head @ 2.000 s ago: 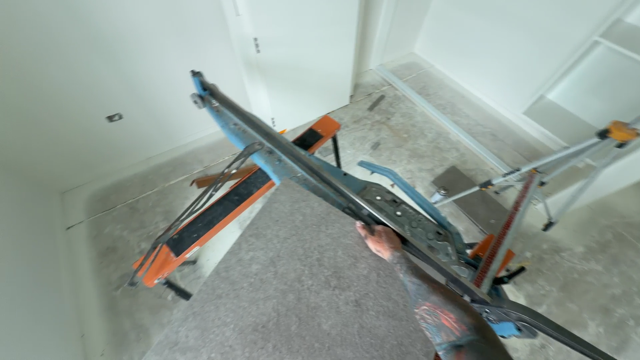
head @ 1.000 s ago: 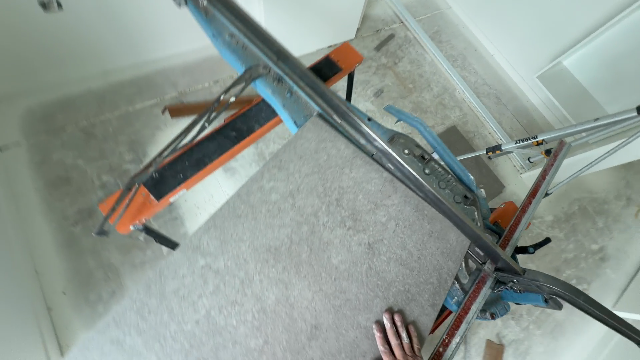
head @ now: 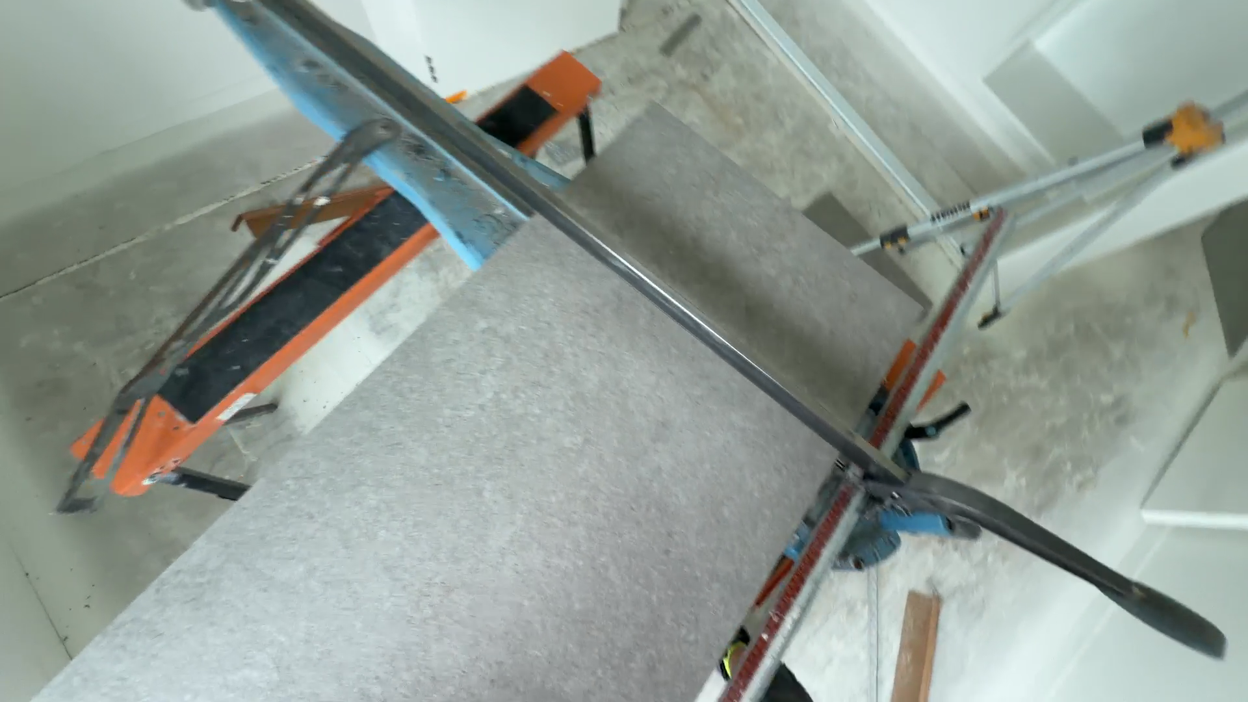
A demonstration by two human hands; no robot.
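Neither my left hand nor my right hand shows at this moment. A large grey tile point(head: 546, 458) lies across a blue manual tile cutter point(head: 380, 146), passing beneath its dark metal rail point(head: 682, 312). The tile's far part extends beyond the rail. The cutter's black handle point(head: 1063, 561) points to the lower right. A red measuring fence point(head: 809, 575) runs along the tile's right edge. What holds the tile's near end is out of view.
Under the cutter stands an orange and black folding workbench point(head: 302, 292). A tripod-like metal stand point(head: 1063, 185) is at the upper right, with a long metal profile point(head: 838, 102) near it. A wood offcut point(head: 916, 643) lies on the floor at the lower right.
The tile has moved forward under the rail; one second ago its far edge was at the rail. The hand seen resting by its right edge has gone from view.
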